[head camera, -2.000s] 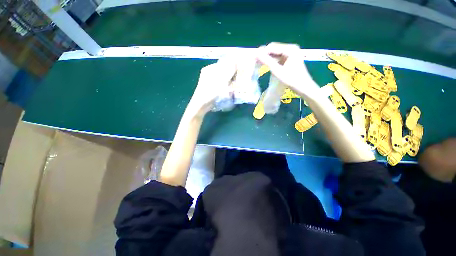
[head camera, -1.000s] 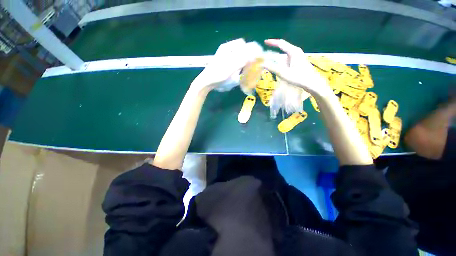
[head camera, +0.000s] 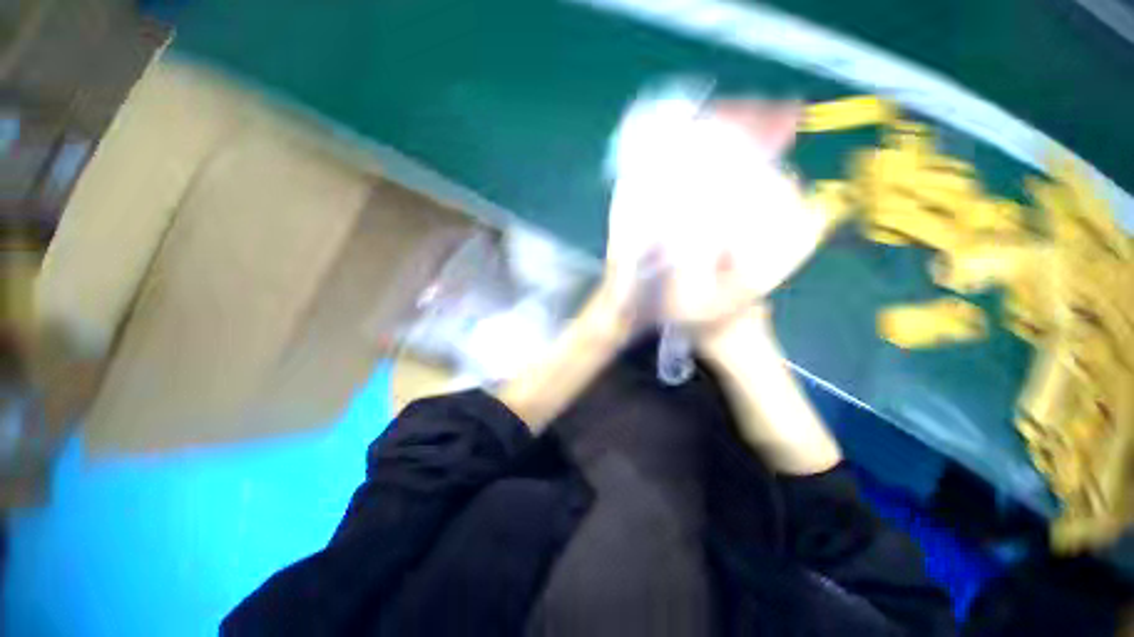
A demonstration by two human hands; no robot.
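Observation:
My left hand [head camera: 640,224] and my right hand [head camera: 752,230] are close together at the green table's near edge, blurred and overexposed. Clear film of small poly bags [head camera: 669,102] shows above the fingers of my left hand. A bit of clear plastic [head camera: 675,357] hangs below, between the wrists. My left hand is closed on the bags; the fingers of my right hand are too washed out to read. Whether a yellow piece is inside the film is hidden. Loose yellow plastic pieces [head camera: 930,199] lie on the table to the right, one [head camera: 933,324] apart from the heap.
A large open cardboard carton [head camera: 236,261] stands at left below the table [head camera: 497,137]. Beside it, clear and white plastic bags [head camera: 479,311] lie in a smaller carton. A white rail [head camera: 796,44] crosses behind. Blue floor [head camera: 236,535] shows at lower left.
The view has swung left and down, showing more carton and floor. My hands have come together and nearer my body, away from the yellow heap. The other person's arm has left view.

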